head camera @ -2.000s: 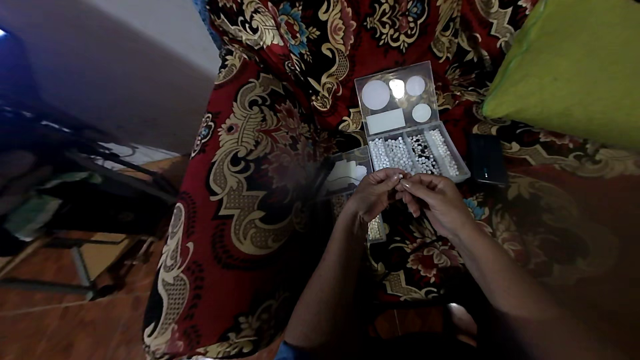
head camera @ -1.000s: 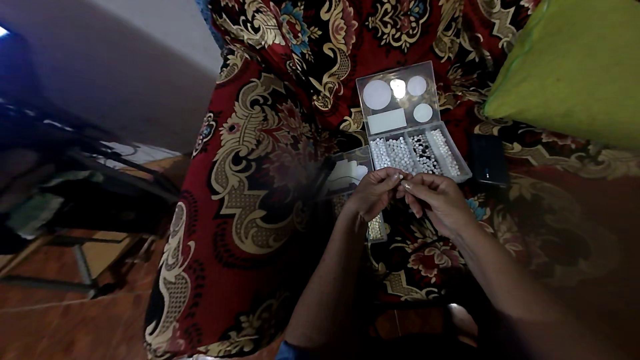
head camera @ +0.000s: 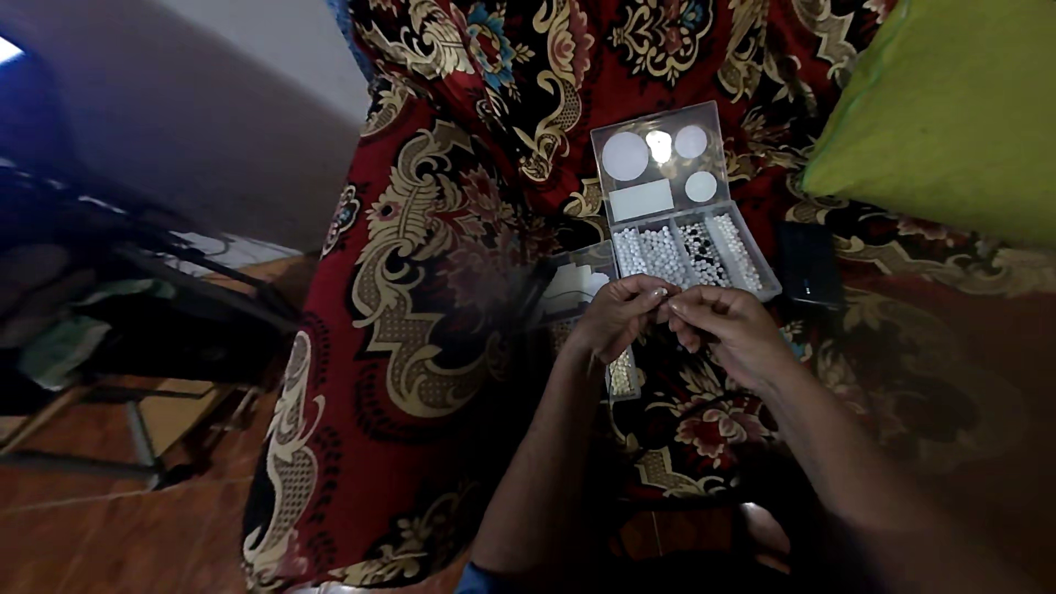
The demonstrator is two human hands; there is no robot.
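Observation:
My left hand (head camera: pixel 620 318) and my right hand (head camera: pixel 724 328) meet fingertip to fingertip just in front of a clear plastic compartment box (head camera: pixel 771 289). A tiny whitish thing, perhaps a bead, shows at the left fingertips; what the right fingers pinch is too small to tell. White beads (head camera: pixel 662 254) fill the box's compartments, one of them over a dark base. Its raised lid (head camera: pixel 601 169) bears round and rectangular pale labels. A second clear box (head camera: pixel 629 381), partly hidden by my left hand, lies at the left with yellowish beads and its lid up.
Both boxes rest on a sofa under a red, black and gold floral cover (head camera: pixel 429 330). A dark flat object (head camera: pixel 810 264) lies right of the beads, below a green cushion (head camera: pixel 949 124). A metal-framed piece of furniture (head camera: pixel 140 429) stands on the tiled floor at the left.

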